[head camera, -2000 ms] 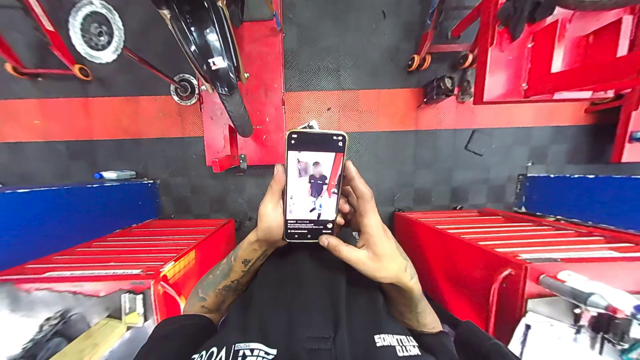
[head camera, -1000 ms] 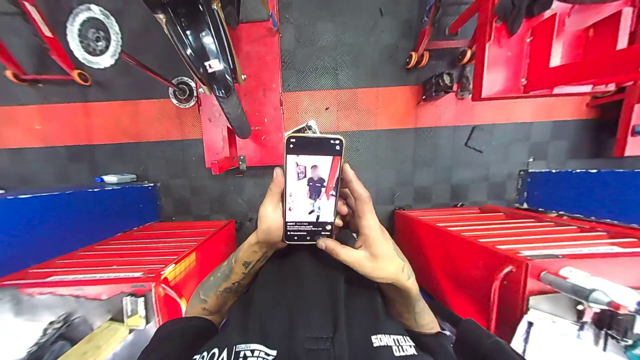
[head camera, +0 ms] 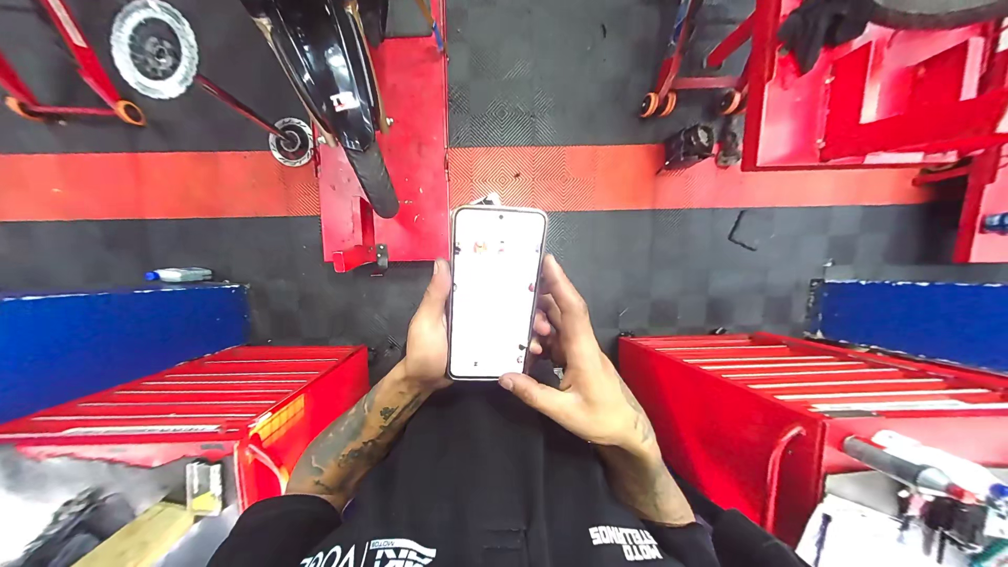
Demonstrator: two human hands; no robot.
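Note:
A smartphone (head camera: pixel 498 299) with a bright, mostly white screen is held upright between both hands, in front of the chest. My left hand (head camera: pixel 427 331) grips its left edge, the thumb along the side and the other fingers hidden behind it. My right hand (head camera: pixel 579 362) holds the right edge and lower corner; its thumb tip touches the bottom edge, and its fingers curl at the side and partly behind. A small whitish object (head camera: pixel 491 199) shows just past the phone's top edge; what it is I cannot tell.
Ahead on the left, a motorcycle's front wheel and fender (head camera: pixel 354 118) stand over a red lift platform (head camera: pixel 417 157). Red tool cabinets (head camera: pixel 315 394) (head camera: pixel 724 394) flank me. A bottle (head camera: pixel 181 275) lies beyond the left blue panel (head camera: pixel 126 323). Red stands and a red lift (head camera: pixel 866 142) are at the upper right.
The phone's screen has changed from a dark page with a picture of a person to a mostly white page. Both hands still hold the phone in about the same place.

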